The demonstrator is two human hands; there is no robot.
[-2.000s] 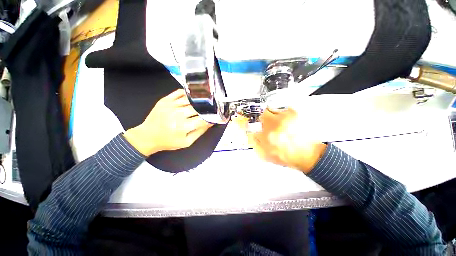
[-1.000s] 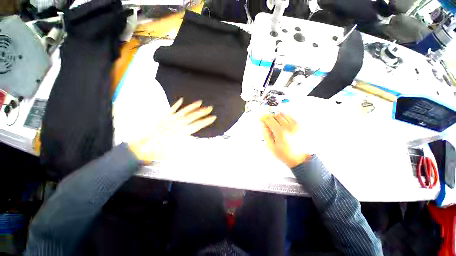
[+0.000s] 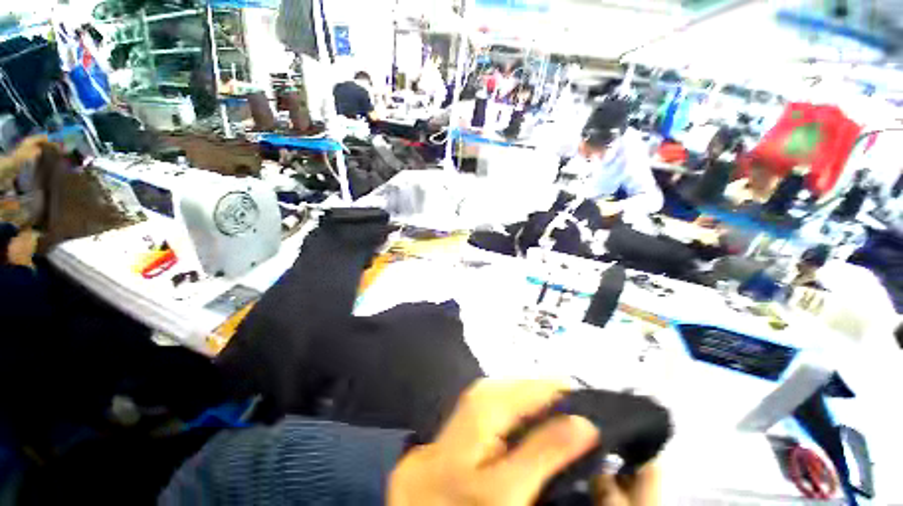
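Note:
My left hand (image 3: 485, 445) is large and blurred at the bottom centre, its striped sleeve entering from the left. It is closed on a dark rounded thing (image 3: 629, 425); blur hides whether this is cloth. Fingertips show under the thing at the bottom edge, and I cannot tell whose hand they belong to. No right sleeve or clear right hand shows. A black cut panel (image 3: 411, 361) lies on the white table left of the sewing machine (image 3: 564, 287). A long black stack of pieces (image 3: 317, 287) lies left of it, touching or overlapping the panel.
A black strip (image 3: 605, 295) hangs over the machine head. The control panel (image 3: 738, 351) and red-handled scissors (image 3: 810, 469) are at the right. A grey machine end (image 3: 230, 222) stands at the left. A person in white (image 3: 624, 178) works beyond, and another person's hand (image 3: 22, 247) shows at far left.
The view has tilted up and shows the factory floor. My left hand has left the panel and closed on the dark thing near the camera. My right hand is no longer clearly seen.

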